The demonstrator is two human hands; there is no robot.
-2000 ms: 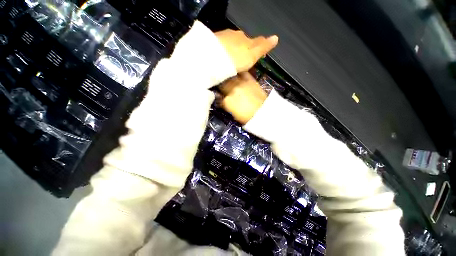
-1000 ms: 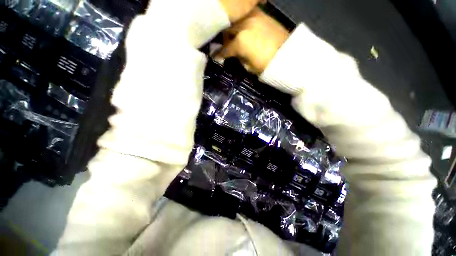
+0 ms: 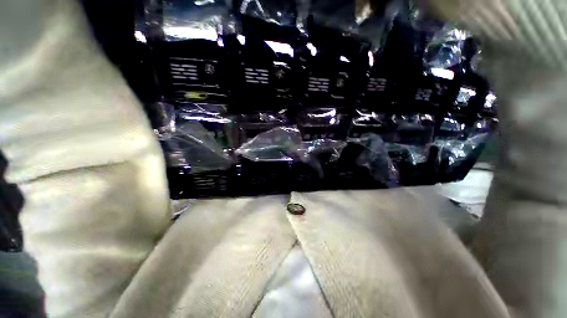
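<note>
A block of black printed units [image 3: 261,76] in rows lies close against my body, with small white print. Crinkled clear plastic film [image 3: 270,144] lies over and between the units. My right hand [image 3: 457,7] shows only as a blurred, skin-toned patch cut off by the top edge, by the ribbed cuff; its fingers and any hold are hidden. My left hand is out of the picture; only its sleeve shows at left. A small skin-toned spot at the top middle is too blurred to identify.
My left sleeve [image 3: 81,155] covers the left side, and my right sleeve [image 3: 528,136] the right. My pale jacket [image 3: 230,248] with a button touches the near edge of the block. Dark material shows at the far left edge.
The view has tilted down and come closer to the units and my jacket. The hands have left the middle of the picture. The neighbouring stack and the bench beyond are no longer seen.
</note>
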